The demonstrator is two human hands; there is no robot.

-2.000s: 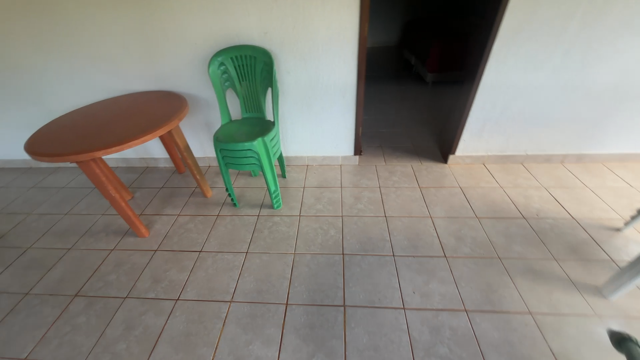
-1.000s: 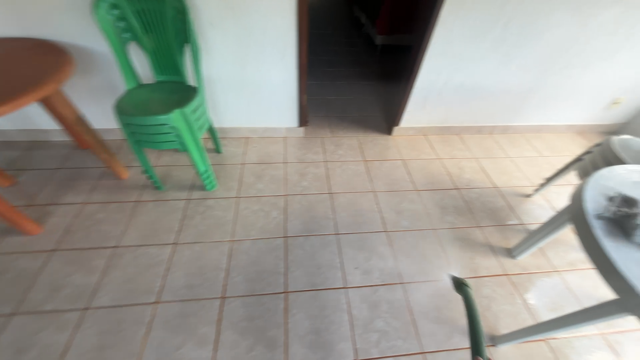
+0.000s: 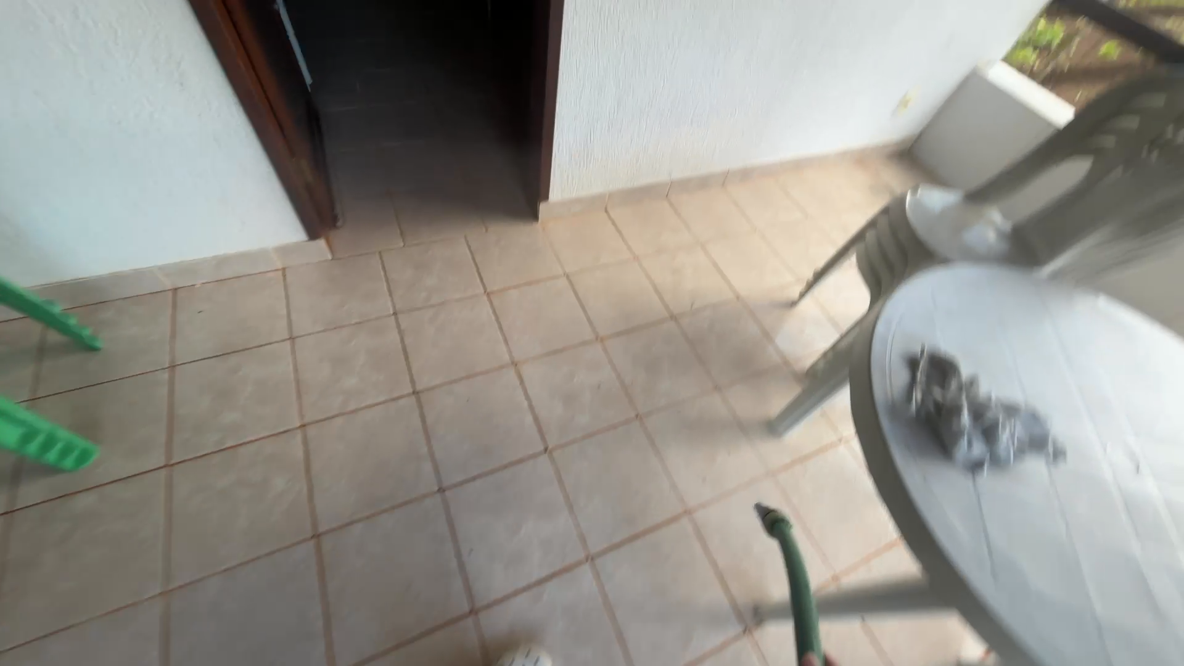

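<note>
A green garden hose [image 3: 799,583] with a dark nozzle end rises from the bottom edge, right of the middle. Fingertips of my right hand [image 3: 816,659] show at the very bottom, closed around the hose; the rest of that hand is out of the frame. The hose end points up and slightly left over the tiled floor, left of a round white plastic table [image 3: 1064,546]. A crumpled grey cloth or plastic bundle [image 3: 976,416] lies on the table. My left hand is not in view.
Stacked plastic chairs [image 3: 962,222] stand behind the table by a low white wall block [image 3: 990,120]. Green chair legs [image 3: 42,439] reach in at the left. A dark doorway [image 3: 425,102] opens in the white wall. The table's legs spread over the floor.
The view has swung right: the orange table has left it, the green chairs are now at its left edge, and the white table shows more fully. More of the hose shows than two seconds ago.
</note>
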